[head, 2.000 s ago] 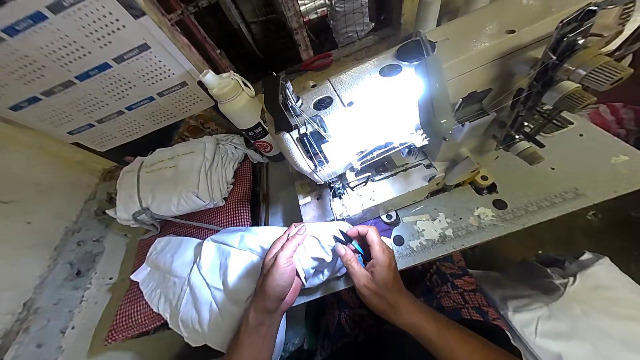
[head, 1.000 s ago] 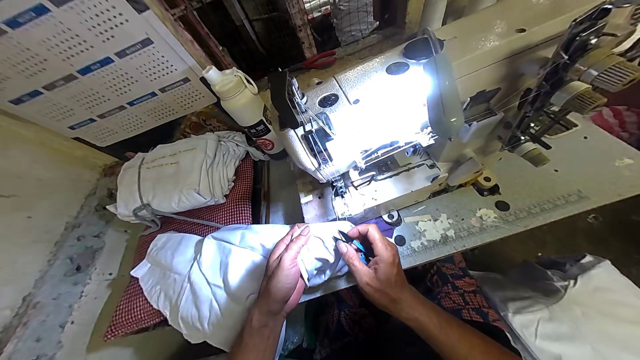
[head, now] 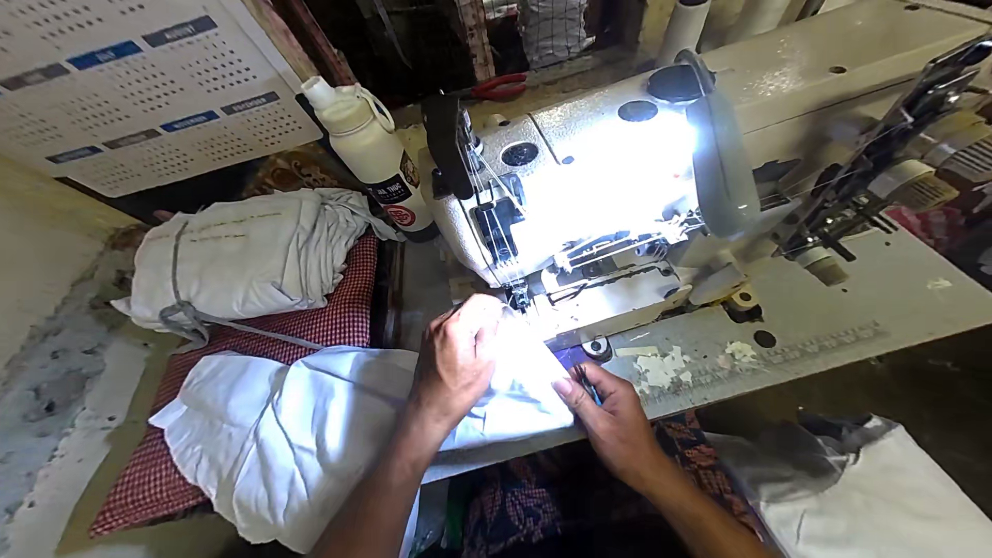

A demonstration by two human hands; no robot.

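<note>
My left hand (head: 463, 360) grips white cloth (head: 515, 387) close to the needle and presser foot (head: 518, 296) of a lit industrial sewing machine (head: 612, 178). Its fingertips are partly hidden by the cloth and glare. Lower right, my right hand (head: 612, 415) holds a small dark and blue tool (head: 588, 383), perhaps thread snips, with its thumb at the cloth's edge. The cloth runs left from my hands, over the table edge, onto a red checked cushion (head: 147, 473). Whether it lies under the presser foot cannot be told.
A tied bundle of white fabric (head: 240, 256) lies on the cushion. Behind it stand a cream bottle (head: 372, 155) and a wall calendar (head: 147, 77). Red-handled pliers (head: 498, 87) lie behind the machine. Thread cones (head: 907, 186) are at right, and more white fabric (head: 876, 496) hangs below the table (head: 821, 310).
My left hand has moved up toward the needle, bringing the cloth's end with it. My right hand has shifted slightly away from my left and still holds the small tool.
</note>
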